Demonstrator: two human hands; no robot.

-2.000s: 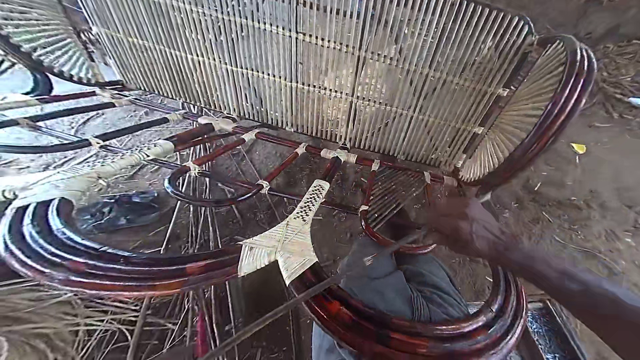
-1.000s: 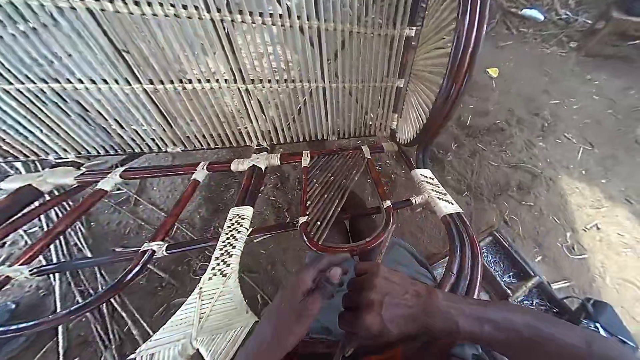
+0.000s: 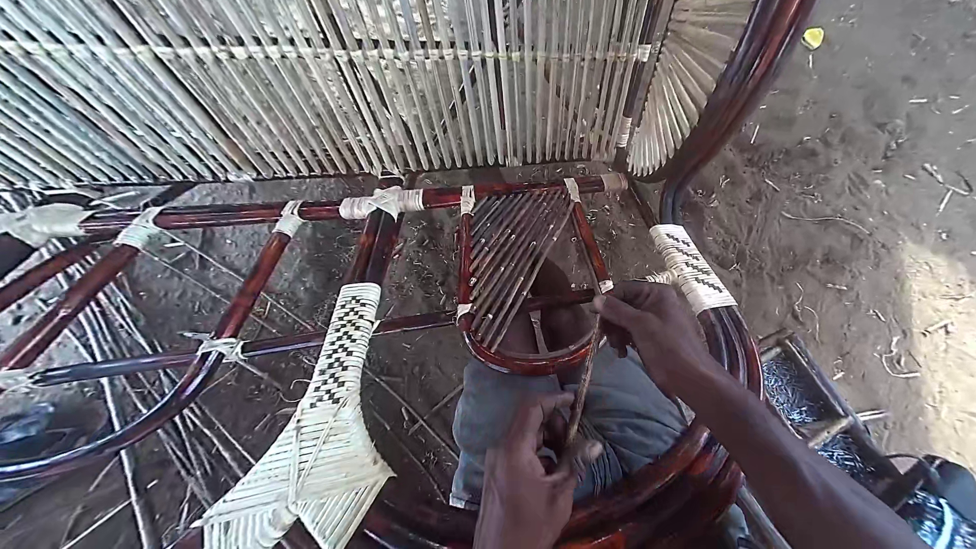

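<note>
A thin brown cane stick point(image 3: 583, 381) runs upright between my hands, over my knees. Its lower part is in the closed fingers of my left hand point(image 3: 537, 457). My right hand point(image 3: 648, 320) pinches it higher up, against the right side of a U-shaped rattan frame point(image 3: 526, 364). Slanting thin sticks point(image 3: 511, 252) fill the left and upper part of that frame, which is bound with pale strips to a red-brown rattan rail point(image 3: 496, 191). Left of it stands a support wrapped in black-and-white weave point(image 3: 343, 343).
Behind the rail rises a slatted cane panel point(image 3: 305, 91). Thick curved rattan poles point(image 3: 656, 488) pass around my lap. A wooden box of small nails point(image 3: 793, 389) is at the right on the dirt ground. Loose sticks point(image 3: 137, 427) lie at the lower left.
My left hand, out of view two seconds ago, now holds the thin stick. My right hand has risen from beside my left hand to the frame's right side. The view has shifted toward the U-shaped frame.
</note>
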